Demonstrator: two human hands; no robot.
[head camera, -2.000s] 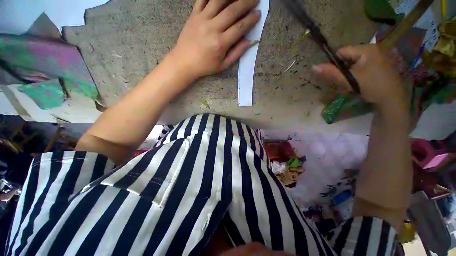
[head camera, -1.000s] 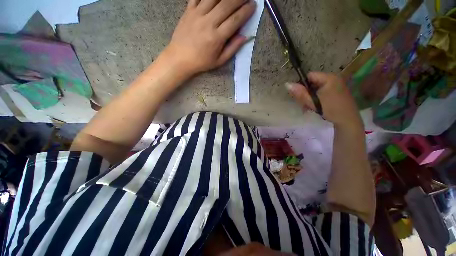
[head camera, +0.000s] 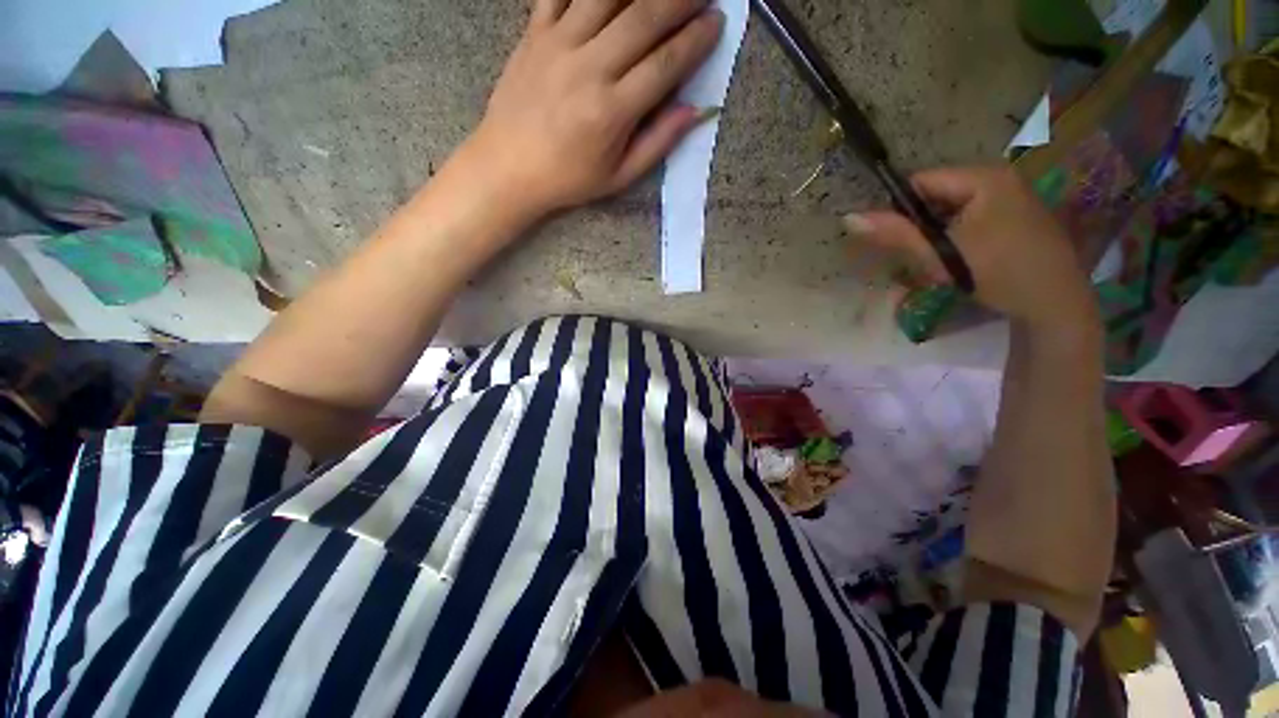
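Observation:
A narrow white strip (head camera: 685, 211) with a slightly curved edge lies on the grey-beige worktable (head camera: 393, 98). Its upper part runs out of the picture at the top. My left hand (head camera: 596, 105) lies palm down on the table at the strip's left side, with fingertips on the strip. My right hand (head camera: 989, 232) is closed around the handle end of dark shears (head camera: 856, 129), to the right of the strip. The blades point up and left, and their tips are cut off by the top edge. Part of the handles is hidden by my fingers.
Green and pink patterned fabric (head camera: 119, 175) lies at the left, and more scraps (head camera: 1122, 183) lie at the right. A small green piece (head camera: 923, 312) is near the front edge. White sheet (head camera: 112, 35) is at the upper left. Gold fabric (head camera: 1248, 126) is at the right edge.
My right hand with the shears moved left toward the strip, then back to the right a little. My left hand has shifted slightly left and stays on the strip.

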